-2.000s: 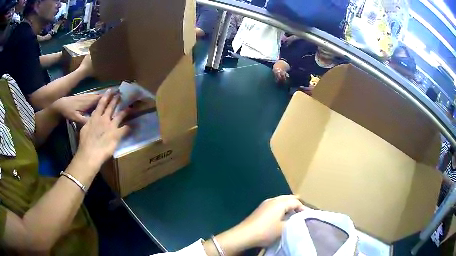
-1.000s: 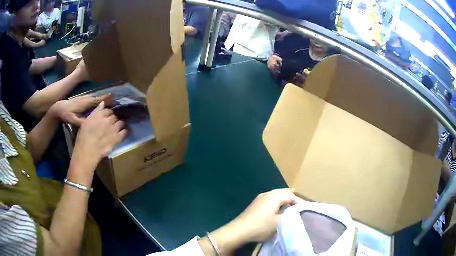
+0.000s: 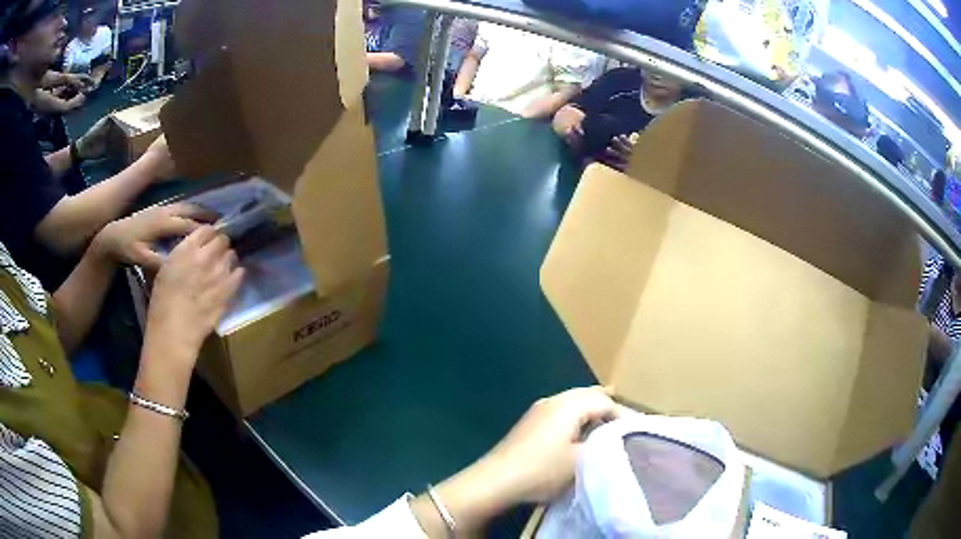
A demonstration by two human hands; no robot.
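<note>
An open brown carton (image 3: 738,326) stands at the lower right, its wide lid and side flaps raised behind the contents. In it a white protective bag (image 3: 606,479) is gathered around a greyish-brown rounded surface, possibly a speaker end (image 3: 678,479). My left hand (image 3: 543,442), bare with a bracelet at the wrist, is bent at the bag's upper left side, by the carton's rim. Its fingertips are partly hidden, so its grip is unclear. A white printed leaflet (image 3: 785,524) shows right of the bag, cut off by the bottom edge. My right hand is not in view.
At left, a neighbouring worker's hands (image 3: 190,258) are over another open carton (image 3: 306,332) with a raised lid. The dark green worktop (image 3: 474,274) lies between the cartons. A metal rail (image 3: 738,100) crosses above. More people stand or sit across and far left.
The view has shifted slightly. The printed leaflet beside the bag shows more than before. My left hand stays at the bag. The neighbour's hands have moved slightly over their carton.
</note>
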